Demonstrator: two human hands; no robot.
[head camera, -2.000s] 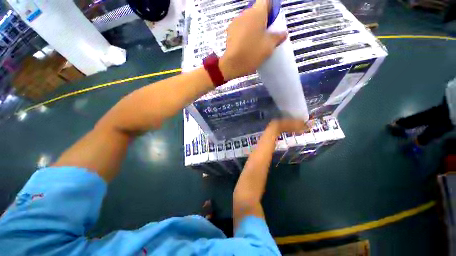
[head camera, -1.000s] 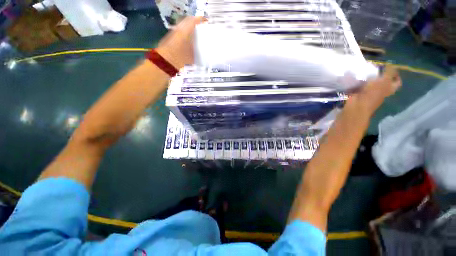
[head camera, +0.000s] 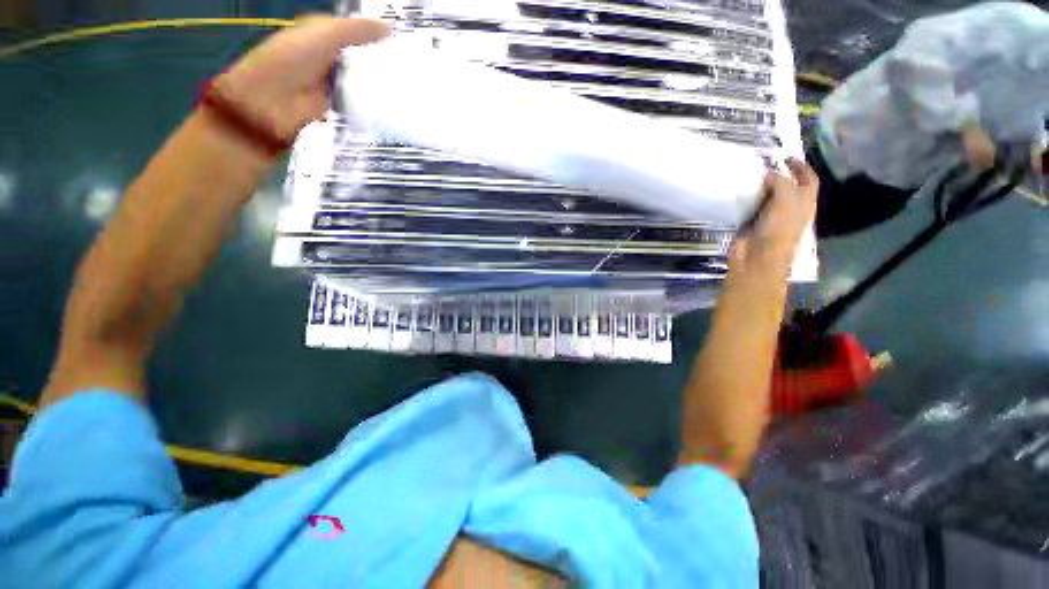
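A white-looking stretch film roll (head camera: 552, 136) is held level across the top of the TV cartons (head camera: 460, 213), tilted slightly down to the right. My left hand (head camera: 316, 63) is closed around its left end and wears a red wristband. My right hand (head camera: 786, 207) is closed around its right end. The cartons stand on edge in a striped row, with shiny film glare on them. A lower layer of cartons (head camera: 489, 326) shows white and black printed edges below. The core ends are hidden by my hands.
A person in a white top (head camera: 943, 92) stands at the upper right, a hand near the dark handle of a red pallet jack (head camera: 822, 371). A film-covered dark load (head camera: 909, 483) is at the lower right. Yellow lines (head camera: 230, 460) mark the green floor.
The roll has swung from near upright to crosswise, then come closer over the cartons. My right hand moved from the low front to the right side. The person and pallet jack show more fully.
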